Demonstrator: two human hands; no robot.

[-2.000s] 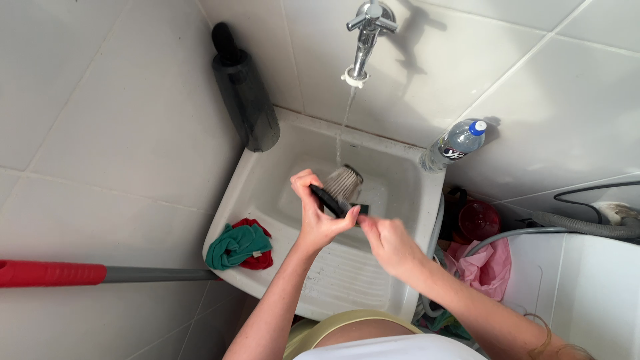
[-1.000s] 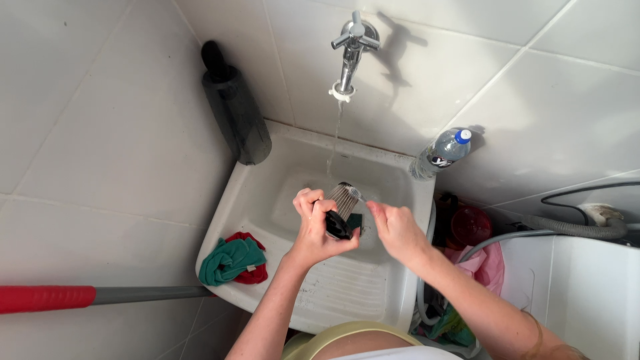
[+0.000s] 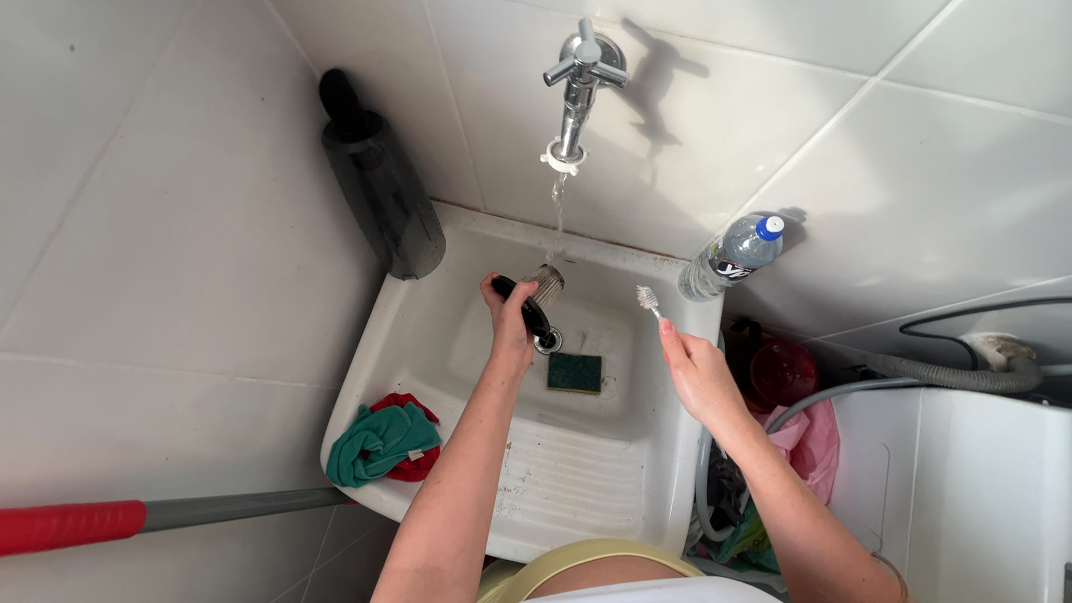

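My left hand [image 3: 510, 315] grips the black rim of a pleated cylindrical filter [image 3: 548, 286], whose pleats point up and right under the thin stream from the chrome tap [image 3: 578, 100]. Over the right side of the white laundry sink [image 3: 521, 219], my right hand [image 3: 693, 362] holds a toothbrush [image 3: 648, 300] by its handle, bristle end up and apart from the filter. A green scouring sponge [image 3: 574, 373] lies on the basin floor beside the metal drain [image 3: 548, 339].
A dark translucent canister [image 3: 385, 197] leans at the sink's back left corner. A blue-capped plastic bottle [image 3: 733, 255] stands at the back right. Teal and red cloths [image 3: 383, 442] lie on the left rim, near a red-handled pole [image 3: 71, 526]. A grey hose [image 3: 846, 387] runs at right.
The toothbrush has moved away from the filter to the right with my right hand. My left hand has turned the filter and brought it under the running water. The sponge and drain now show fully.
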